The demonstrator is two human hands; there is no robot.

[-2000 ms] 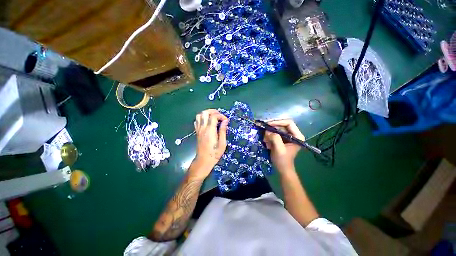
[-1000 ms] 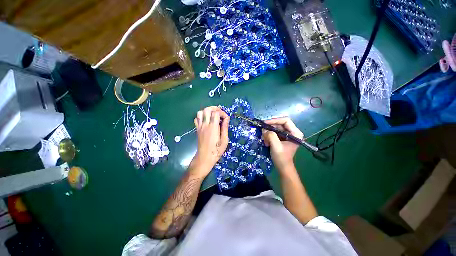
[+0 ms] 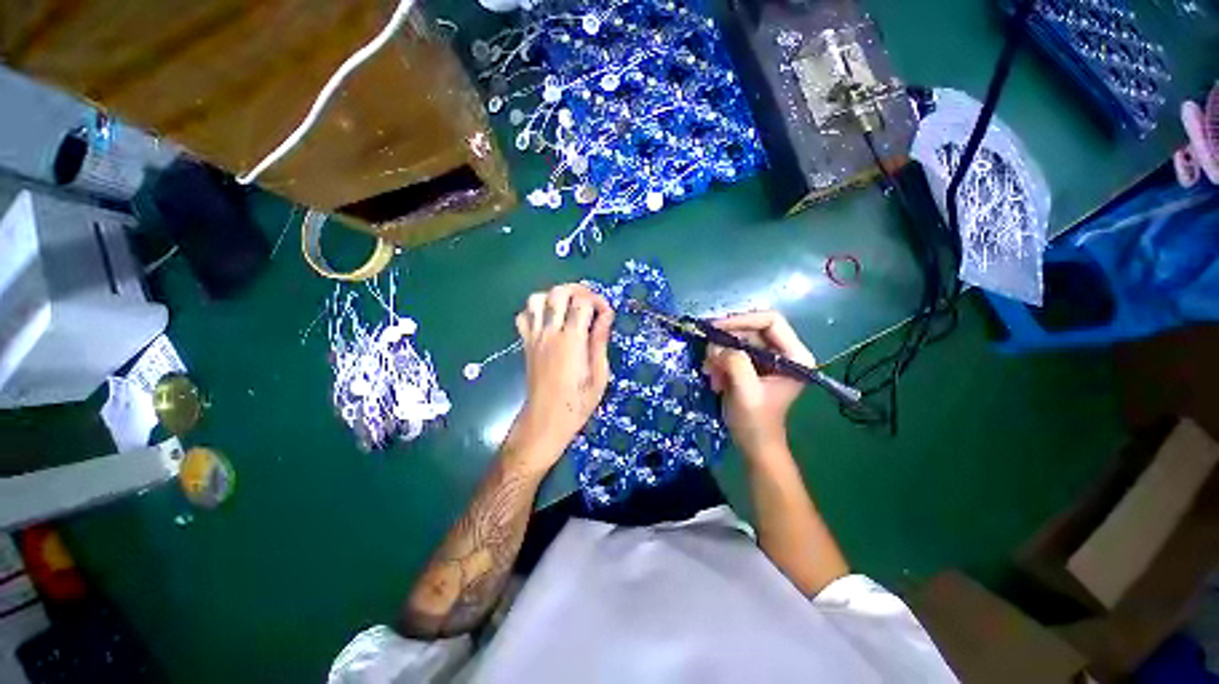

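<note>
A blue PCB panel [image 3: 651,417] lies flat on the green mat between my hands. My right hand [image 3: 757,378] is shut on a black soldering iron [image 3: 775,360], its thin tip over the panel's upper part. My left hand [image 3: 566,350] rests at the panel's upper left edge, fingertips pinched near the iron's tip. A wired disc [image 3: 472,372] sticks out to the left from under my left hand on its white lead; the lead's other end is hidden by the fingers. A pile of wired discs [image 3: 384,384] lies to the left.
At the back are finished panels [image 3: 655,114] with trailing leads, a metal box [image 3: 818,114], a clear plastic bag [image 3: 999,214] and another blue stack [image 3: 1099,60]. A wooden box [image 3: 435,167] and tape roll [image 3: 345,247] stand back left. Black cable [image 3: 889,381] loops lie at right.
The view has shifted slightly. The iron's tip has moved a little left toward my left fingertips. Both hands otherwise keep nearly the same place and hold.
</note>
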